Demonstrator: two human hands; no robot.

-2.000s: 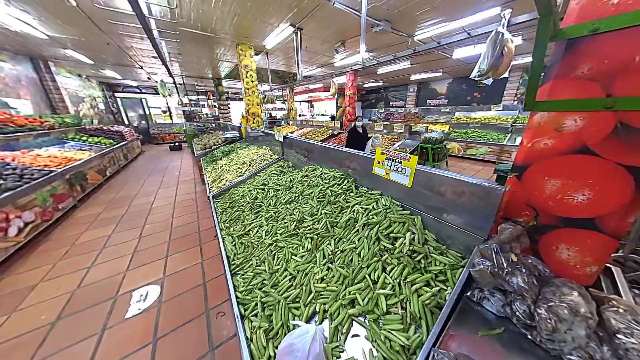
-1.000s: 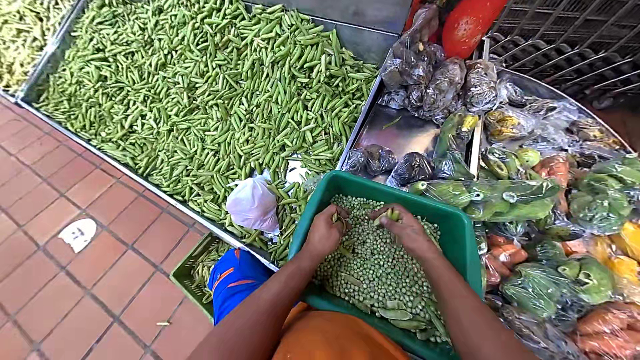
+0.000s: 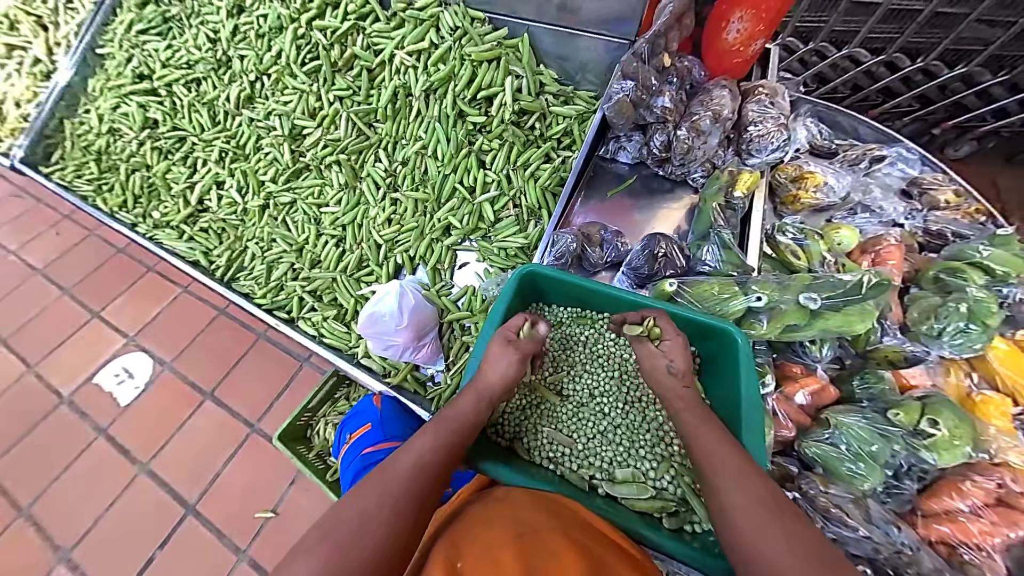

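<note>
A green plastic tub (image 3: 752, 400) full of shelled green peas (image 3: 600, 400) is right below my hands, with several whole or split pods lying on the peas near its lower edge. My left hand (image 3: 512, 356) is over the tub's left side, its fingers closed on a pea pod (image 3: 526, 329). Over the upper right of the peas, my right hand (image 3: 660, 352) holds pieces of pea pod (image 3: 642, 329) between thumb and fingers. A large heap of green pea pods (image 3: 344, 144) fills the metal display bin beyond the tub.
A knotted white plastic bag (image 3: 402, 322) sits on the heap's near edge. Bagged vegetables (image 3: 856, 448) lie on the stand at right, below metal racks (image 3: 904, 72). A green crate (image 3: 308, 432) with pods stands on the tiled floor (image 3: 192, 384) at left.
The view has swung down from the shop aisle to the tub. Since one second ago my hands have moved a little farther apart over the peas.
</note>
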